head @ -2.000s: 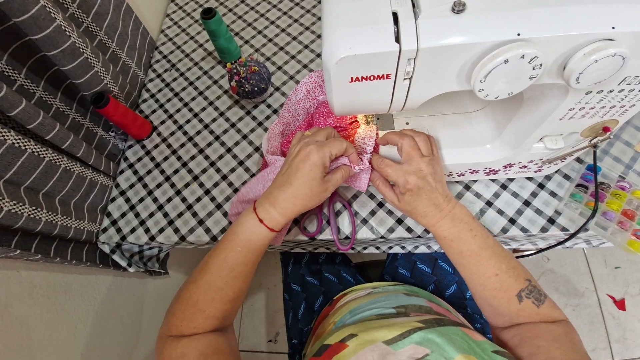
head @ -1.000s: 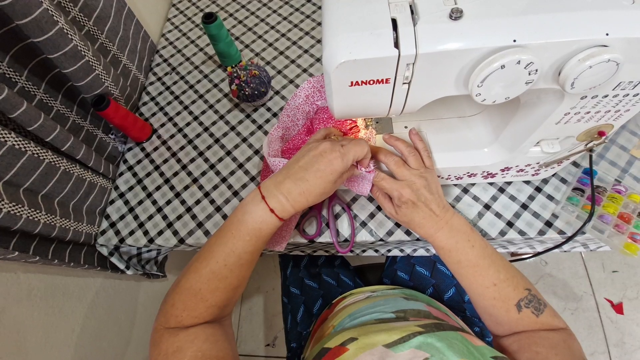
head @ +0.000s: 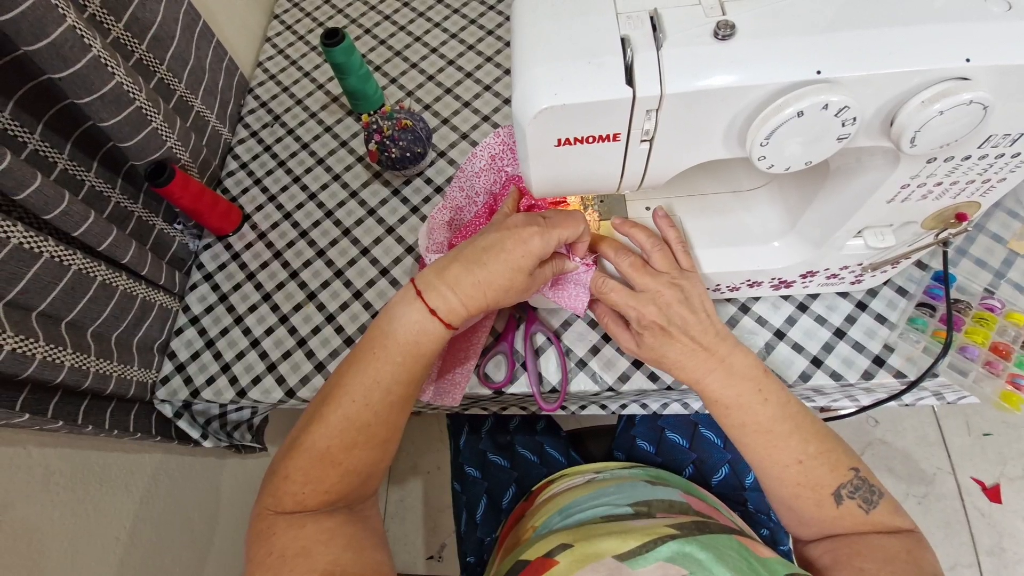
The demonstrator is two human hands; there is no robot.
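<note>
Pink patterned fabric [head: 472,196] lies bunched at the lit needle area of a white Janome sewing machine [head: 704,72] and hangs toward the table's front edge. My left hand [head: 520,252] pinches a gathered edge of it between thumb and fingers, just in front of the needle area. Beside it my right hand [head: 652,292] rests at the machine's bed, fingers spread, its thumb and index finger close to the fabric's edge; whether they grip it is unclear. The needle and presser foot are hidden. Purple-handled scissors [head: 532,360] lie below the hands, their blades covered.
Behind the fabric stand a pincushion [head: 398,140] full of pins and a green thread cone [head: 352,70]. A red thread cone [head: 196,200] lies left, by a dark striped curtain [head: 80,240]. At right are a clear case of colored bobbins [head: 980,328] and a black cable [head: 944,344].
The fingers of my right hand have spread over the machine's bed. My left hand has shifted slightly and stays at the fabric's edge.
</note>
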